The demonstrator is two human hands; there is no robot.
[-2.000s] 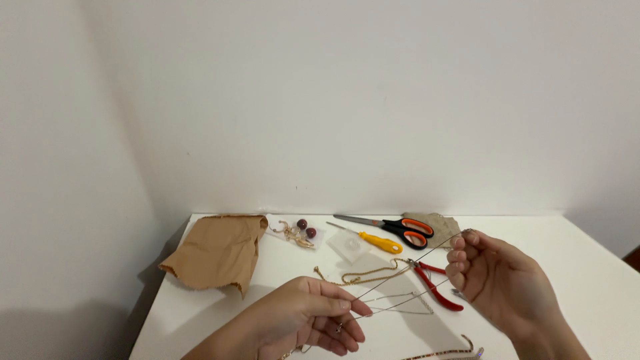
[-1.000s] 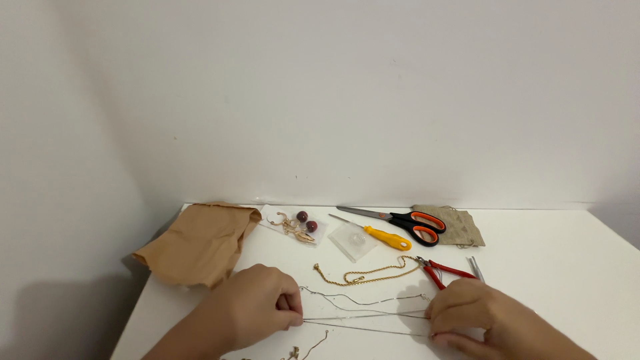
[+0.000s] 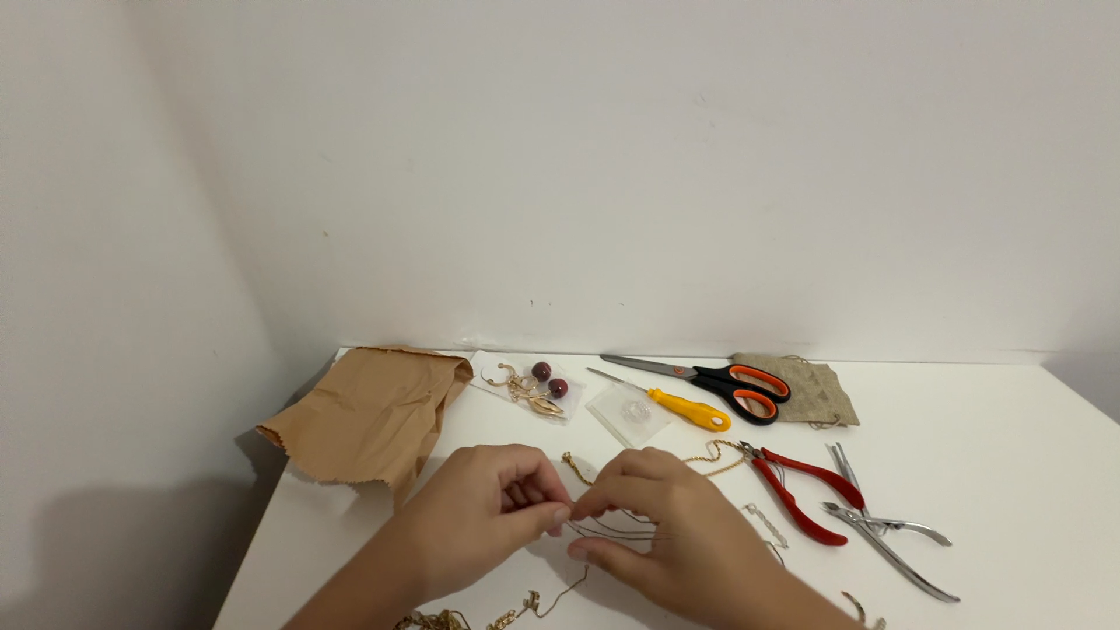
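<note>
My left hand [image 3: 490,516] pinches the end of a thin dark chain or cord [image 3: 617,532] between thumb and fingertips. Close beside it, my right hand [image 3: 665,525] has its index fingertip at the same spot, its thumb lower and apart; strands run from the pinch beneath its palm. Whether the right fingers grip a strand cannot be told. Behind the hands lies a gold rope chain [image 3: 722,455], partly hidden. Gold chains [image 3: 446,619] lie at the near edge below the left hand, with a thin gold chain [image 3: 560,599] beside them.
A brown paper bag [image 3: 372,416] lies at left. Further back are a plastic bag with jewelry [image 3: 525,389], a small clear packet [image 3: 626,411], a yellow-handled screwdriver [image 3: 687,409], scissors [image 3: 739,385] and a fabric pouch [image 3: 814,394]. Red-handled pliers [image 3: 801,494], metal nippers [image 3: 892,542] and tweezers [image 3: 844,472] lie at right.
My hands, raised apart two seconds ago and then low with strands stretched between them, have come together at the fingertips. The strands now hang slack under my right hand.
</note>
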